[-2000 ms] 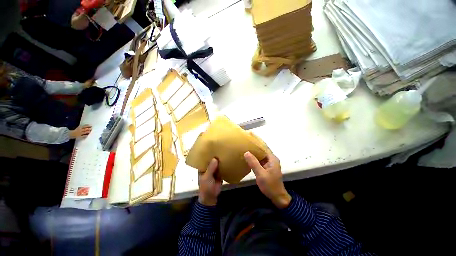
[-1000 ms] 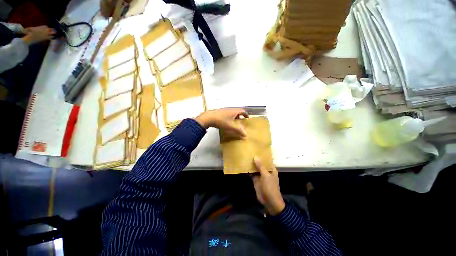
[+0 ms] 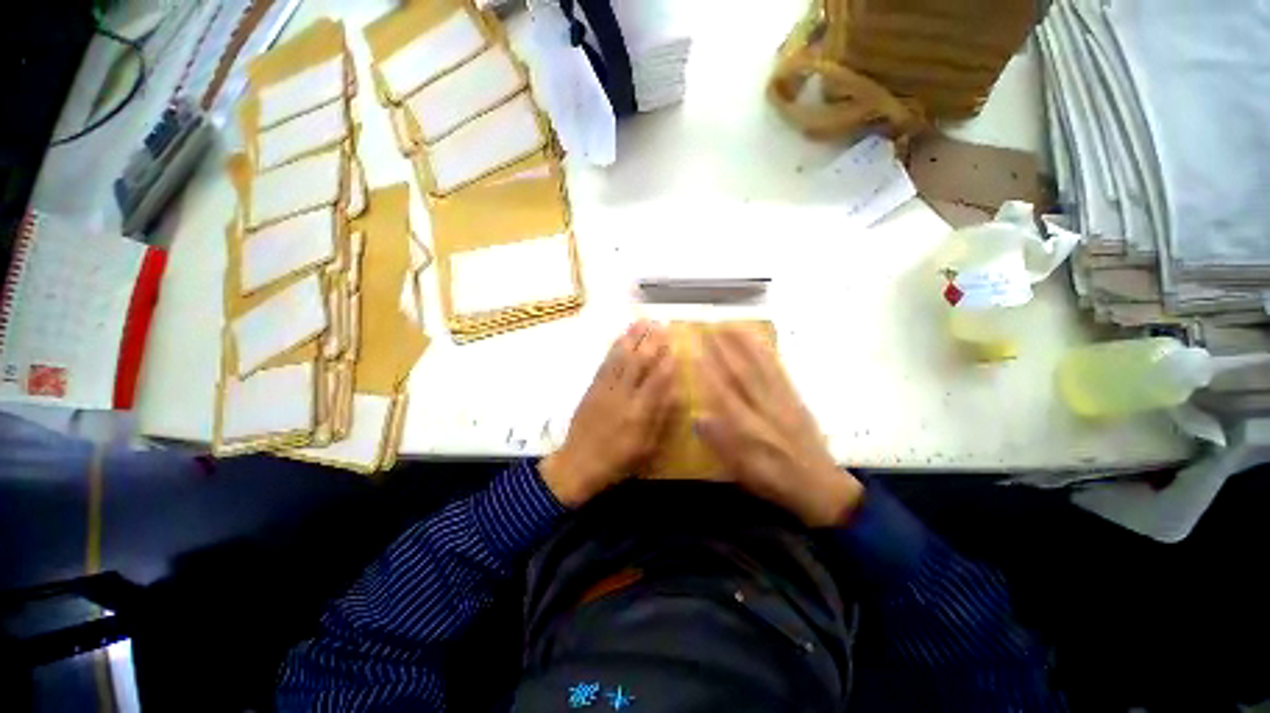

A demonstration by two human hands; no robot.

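Observation:
A tan leather panel [image 3: 687,449] lies at the table's front edge in front of me. My left hand [image 3: 621,415] and my right hand [image 3: 763,418] lie over it side by side, palms down, covering most of it. Neither hand is closed round the panel; what is under the palms is hidden. A stack of white stiffeners [image 3: 703,290] with a grey layered side lies just beyond the panel. Tan panels with white rectangles lie in overlapping rows at the left [image 3: 290,254] and nearer the middle [image 3: 510,276].
A tall brown panel stack [image 3: 947,49] stands at the back. A glue bottle [image 3: 986,314], crumpled tissue [image 3: 1033,240] and second squeeze bottle [image 3: 1131,376] lie at the right, near large grey-white sheets [image 3: 1191,153]. A calendar [image 3: 81,314] and a grey keyed device [image 3: 170,160] are at the left.
The panel was held and turned in both hands, then held upright-edged at the table's front. Now it lies flat, with both hands over it. The view has shifted down towards the work.

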